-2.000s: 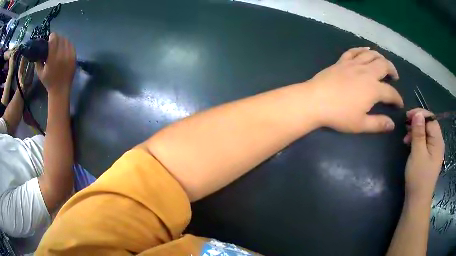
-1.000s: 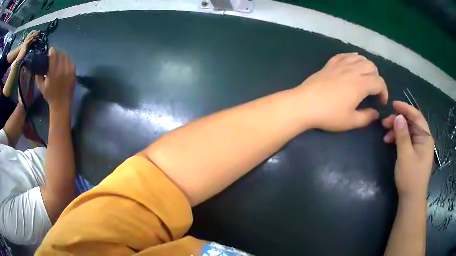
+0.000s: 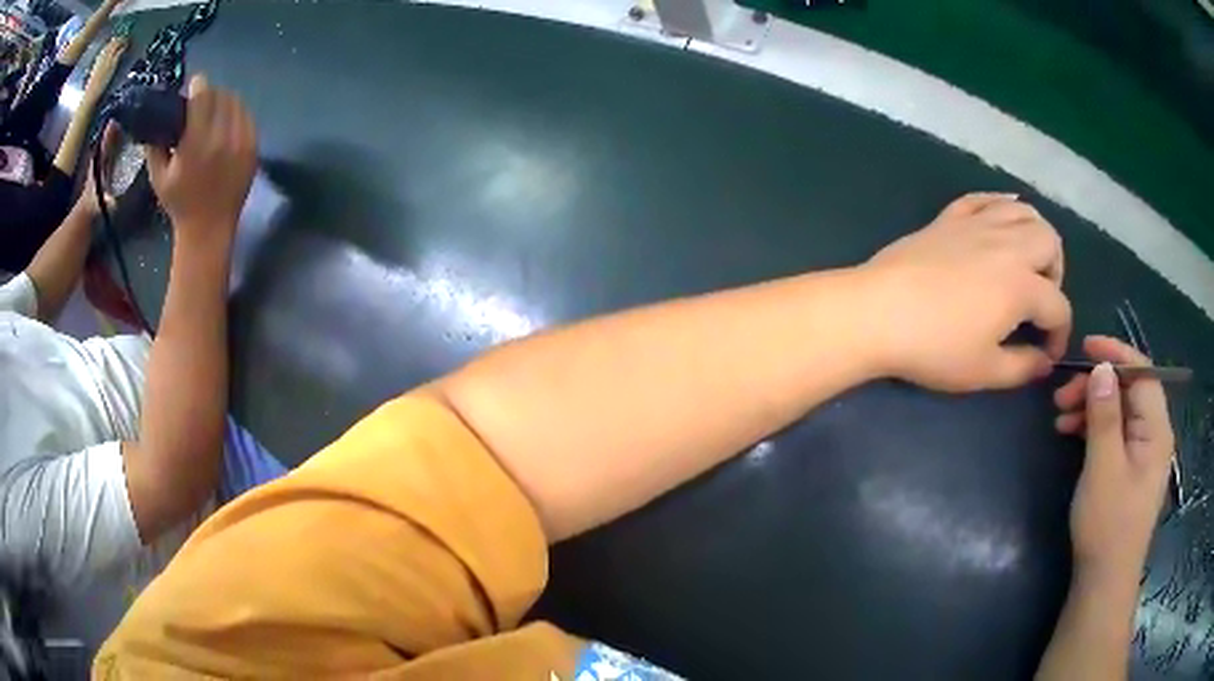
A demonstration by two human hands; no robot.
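Observation:
My left hand (image 3: 979, 295) reaches across the dark tabletop (image 3: 746, 532), back up, with curled fingers and the thumb close to the index finger. A small dark patch shows between them; I cannot tell whether it is a held part or a gap. My right hand (image 3: 1122, 432) is just to its right, gripping slim dark tweezers (image 3: 1156, 374) between thumb and fingers. The tweezers lie nearly level, their tip at my left fingertips. Any small piece at the tip is too small to tell.
Loose metal inserts (image 3: 1172, 599) lie at the right edge. A thin silver bar (image 3: 1176, 476) is beside my right hand. A pale rail (image 3: 879, 91) with a metal bracket runs along the far edge. At left, another person's hand (image 3: 210, 157) holds a dark corded tool.
The gap between my hands has closed from one second ago, with the tweezers now turned level and their tip at my left fingers. The view has shifted, showing more rail and the bracket.

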